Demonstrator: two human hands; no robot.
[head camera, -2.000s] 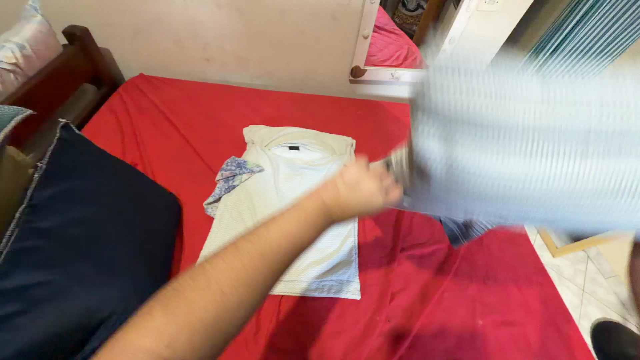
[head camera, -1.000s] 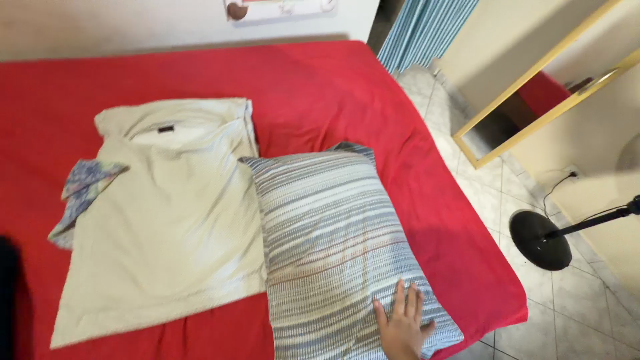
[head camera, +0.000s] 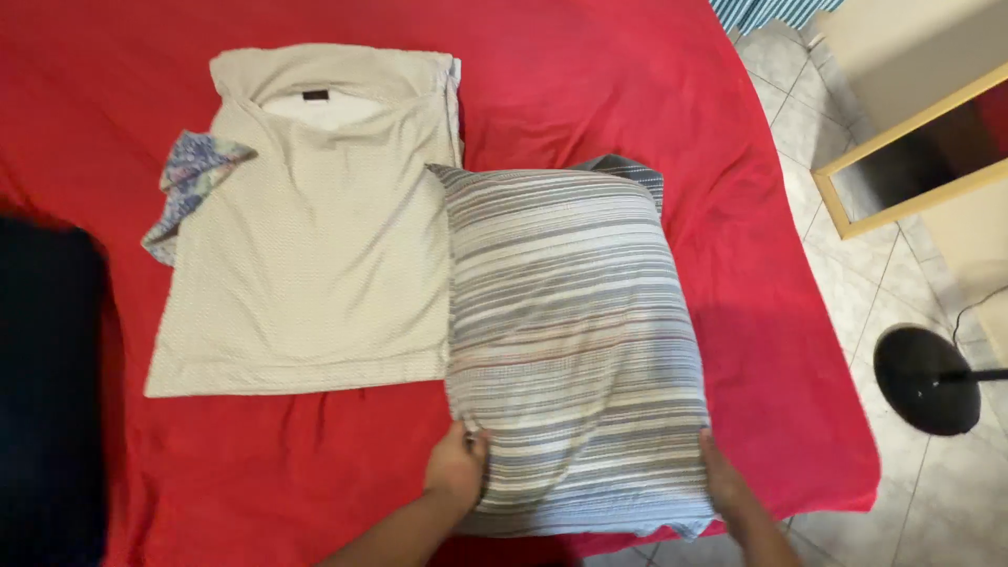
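Note:
A striped cushion (head camera: 575, 339) in grey, white and pale red lies on the red bedsheet (head camera: 378, 472). My left hand (head camera: 458, 468) grips its lower left edge, the fingers partly tucked under. Against the lower right edge is my right hand (head camera: 723, 476), its fingers mostly hidden at the cushion's side. Left of the cushion a cream short-sleeved top (head camera: 315, 252) is spread flat, neckline away from me, its right edge touching the cushion. A floral cloth (head camera: 193, 185) pokes out from the top's left side. Dark striped fabric (head camera: 626, 173) shows behind the cushion's far right corner.
A dark pillow (head camera: 47, 394) is at the left edge. Past the bed's right side are the tiled floor (head camera: 850, 291), a wood-framed mirror (head camera: 906, 157), a black round stand base (head camera: 928, 379) with a pole and cable, and a blue striped curtain (head camera: 772, 12).
The striped cushion, raised and blurred two seconds ago, lay beside the cream top a second later. My left hand has since come into view at its left edge; my right is now at its right edge.

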